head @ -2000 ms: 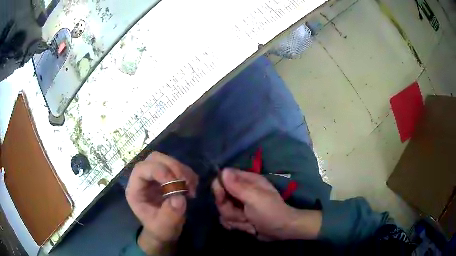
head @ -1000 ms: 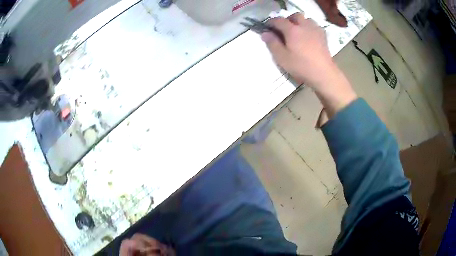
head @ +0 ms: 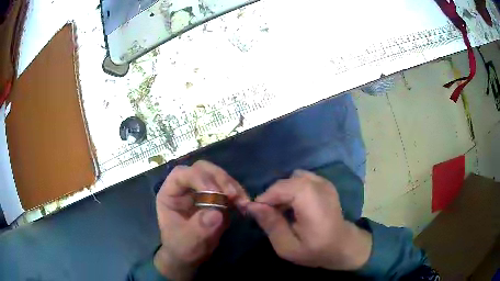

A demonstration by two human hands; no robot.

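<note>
My left hand holds a metal-rimmed bobbin with brown-orange thread between thumb and fingers, over my lap. My right hand is beside it, thumb and forefinger pinched together close to my left fingertips. Something thin, perhaps the thread end, is at the pinch, too small to make out. The orange-brown leather panel lies flat on the table at the left. A dark round bobbin case or disc lies on the table near its front edge.
The white machine table has a printed ruler and stains. The machine bed's corner and shiny slide plate are at the top. Red strips hang over the table's edge at the right. A red sheet and cardboard lie lower right.
My right hand has come back from the table's far right to beside my left hand. The dark two-pointed tool it held is no longer in it. The red strips now hang at the table's right end.
</note>
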